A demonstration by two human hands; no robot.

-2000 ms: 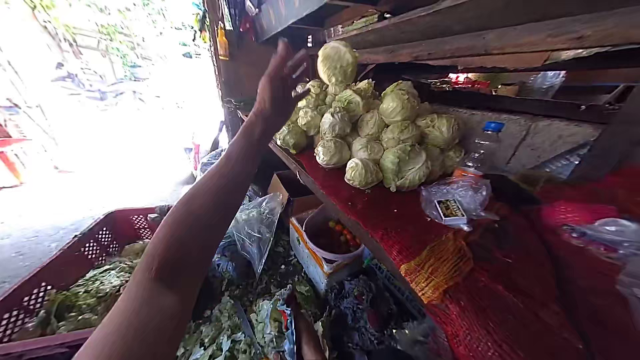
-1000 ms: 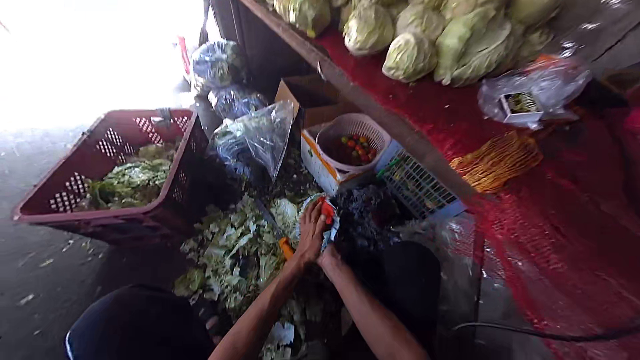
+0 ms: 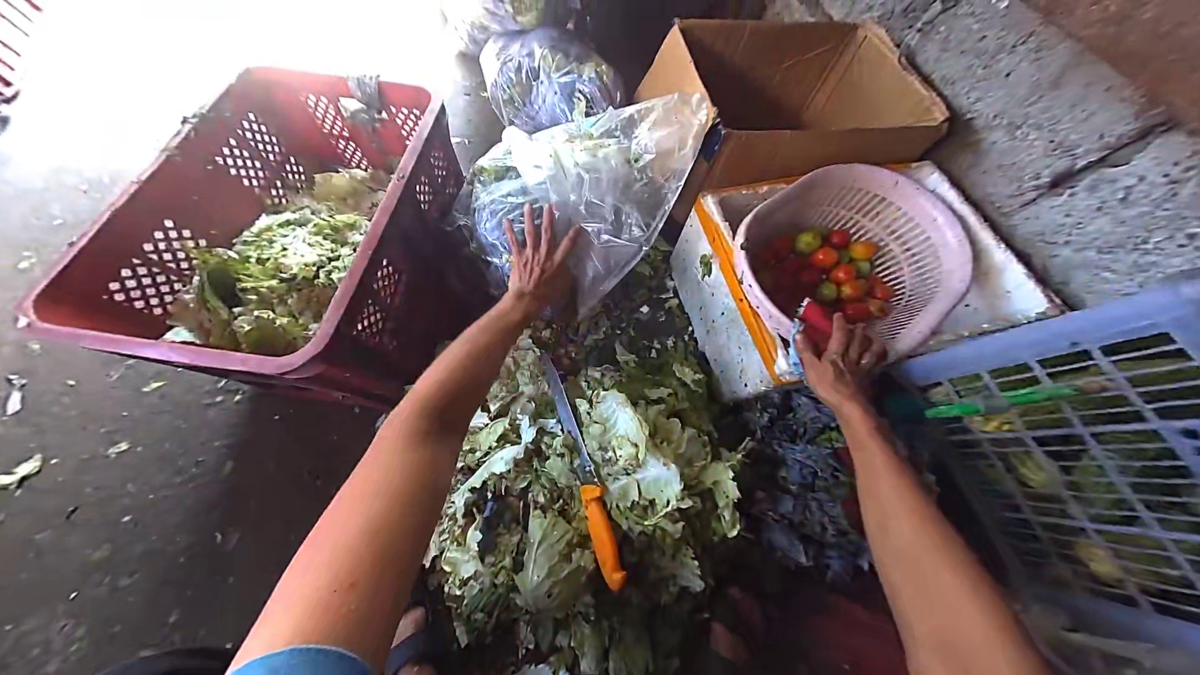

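Note:
My left hand (image 3: 541, 265), fingers spread, lies on or just over a clear plastic bag (image 3: 628, 178) of leafy vegetables. My right hand (image 3: 842, 356) holds a small red and pale blue object (image 3: 817, 323), perhaps a packet, at the near rim of a pink plastic colander (image 3: 945, 230). Red, orange and green tomatoes (image 3: 842, 272) lie inside the colander, which sits on a white foam box (image 3: 703, 305). Between my arms, a knife with an orange handle (image 3: 601, 536) rests on a heap of cut outer cabbage leaves (image 3: 548, 567), its blade pointing away from me.
At the left stands a dark red plastic crate (image 3: 352, 319) with leaf trimmings (image 3: 281, 272). Behind the foam box is an open cardboard box (image 3: 825, 148). A blue-grey basket (image 3: 1050, 342) holding green produce stands at the right, and another filled bag (image 3: 548, 80) lies behind.
My hands were together over the leaf heap one second ago; now they are apart, the left at the plastic bag, the right by the colander. The view has shifted away from the cabbages on the shelf.

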